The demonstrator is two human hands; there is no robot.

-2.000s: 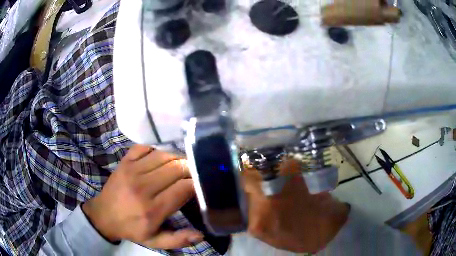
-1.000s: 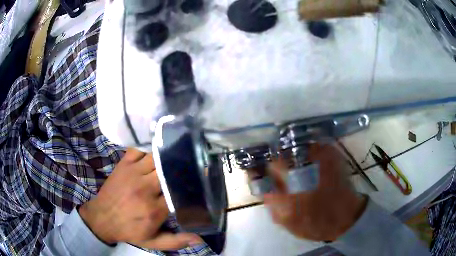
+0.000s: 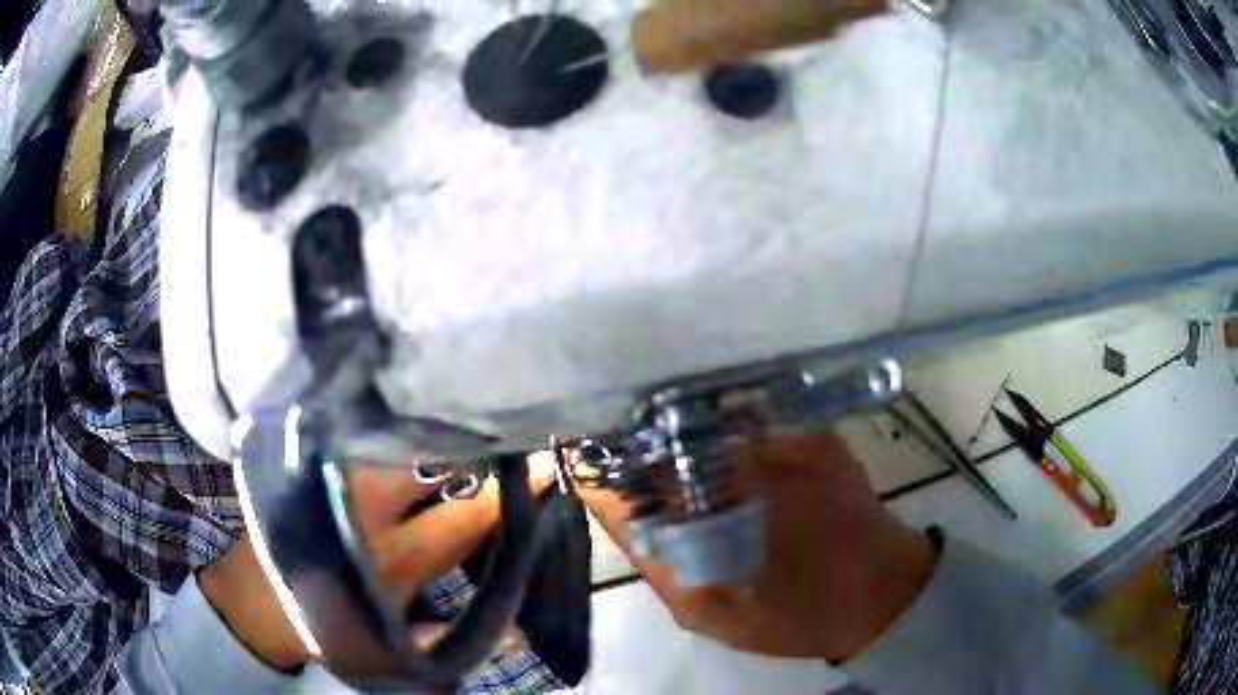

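The white sewing machine head (image 3: 652,231) fills the upper middle of the view. Its curved metal guard (image 3: 306,543) stands in front of my left hand (image 3: 421,530), which lies on plaid fabric (image 3: 122,448) left of the needle area. A black fabric piece (image 3: 554,597) shows between my hands. My right hand (image 3: 801,557) is behind the tension knobs, its fingers reaching toward the lit needle spot. The guard and knobs hide the fingertips of both hands, so what they grip is unclear.
Thread snips (image 3: 1059,462) with orange-red and yellow-green handles lie right on the white table, with tweezers (image 3: 957,455) left of them. A tan wooden peg (image 3: 754,30) lies on top of the machine. More plaid cloth (image 3: 1206,597) is at the lower right edge.
The view has shifted, so the machine sits further left and closer. My right hand has moved left to the needle area, near my left hand. The black fabric shows more between them.
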